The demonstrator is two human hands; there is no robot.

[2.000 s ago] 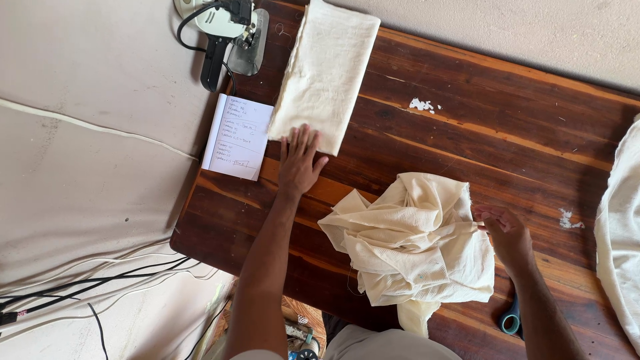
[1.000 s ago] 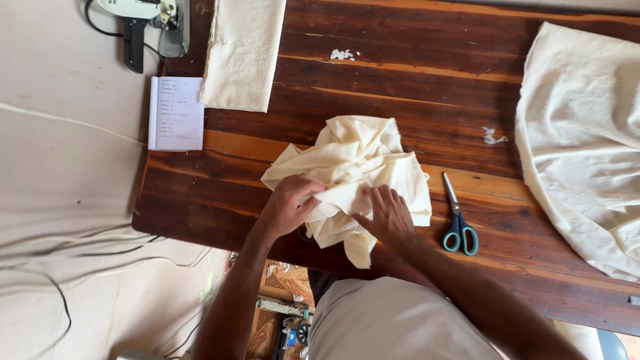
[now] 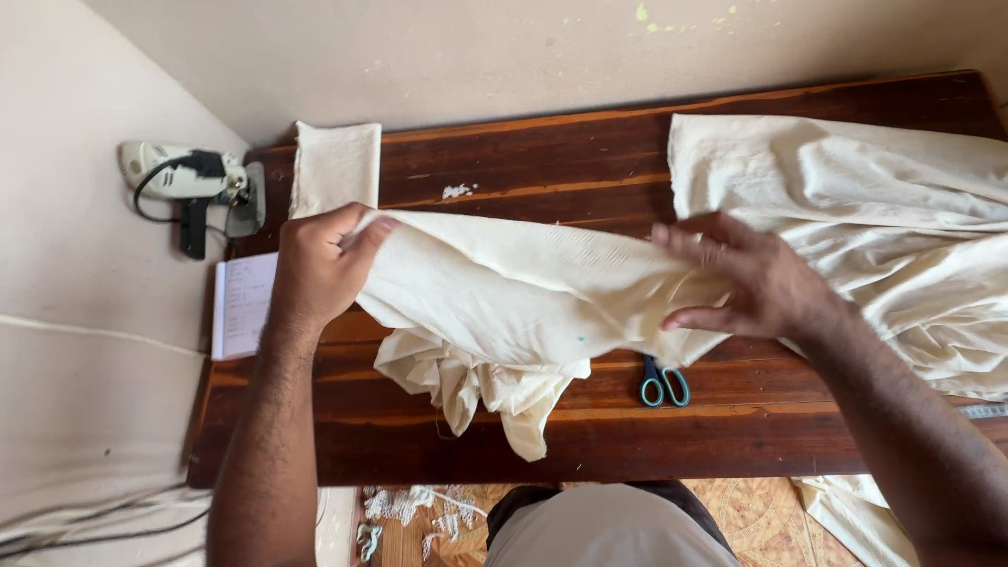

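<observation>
My left hand (image 3: 327, 264) grips the upper left corner of a cream cloth (image 3: 504, 291), pinched between thumb and fingers. The cloth stretches across above the wooden table, and its crumpled lower part hangs or lies towards the front edge. At the cloth's right end is my right hand (image 3: 732, 276), thumb and fingers spread; the hand is blurred, and a firm hold does not show. Below that end, scissors with dark and teal handles (image 3: 664, 384) lie on the table, their blades hidden under the cloth.
A folded cream cloth (image 3: 339, 169) lies at the back left, beside an open notebook (image 3: 244, 303) with writing. An electric cutting machine (image 3: 193, 185) stands at the left corner. A large cream cloth (image 3: 835, 181) covers the table's right part, near a measuring tape (image 3: 983, 411). White scraps (image 3: 457, 191) lie behind.
The bunched cloth has been lifted and spread between my hands, which have moved apart. The scissors' blades, visible one second ago, are now covered. The view has shifted.
</observation>
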